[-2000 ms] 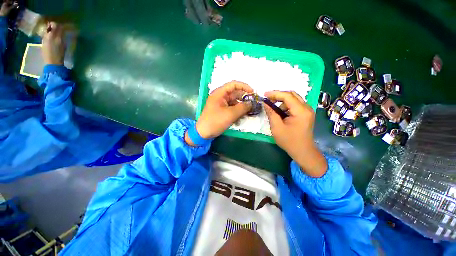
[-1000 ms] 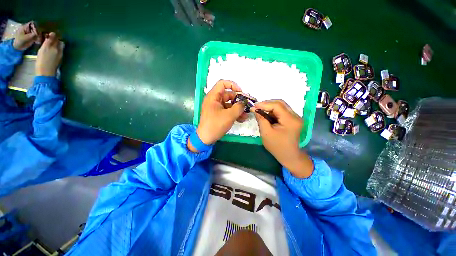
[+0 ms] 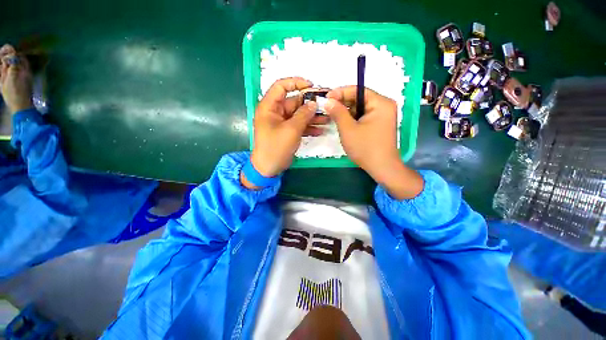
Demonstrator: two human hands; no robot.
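My left hand (image 3: 278, 129) holds a small black watch module (image 3: 317, 95) with a coppery rim between thumb and fingers, above the green tray (image 3: 418, 86). My right hand (image 3: 367, 129) touches the module's right side with thumb and index finger, at a small white patch. A slim dark stick, likely tweezers (image 3: 361, 80), stands out upward between the right hand's fingers, its tip away from the module. Small white pieces (image 3: 332, 60) fill the tray under the hands. The fingers hide much of the module.
A cluster of modules (image 3: 470, 76) lies right of the tray, with a copper-brown part (image 3: 516, 93) among them. A small pinkish piece (image 3: 552, 13) lies farther back. Clear blister trays (image 3: 571, 166) are at the far right. Another person's hand (image 3: 16, 83) and blue sleeve are at the far left.
The dark stick has swung from pointing at the module to standing upright in my right hand. My right thumb and index finger are now on the module. The view has shifted, so the bench sits higher.
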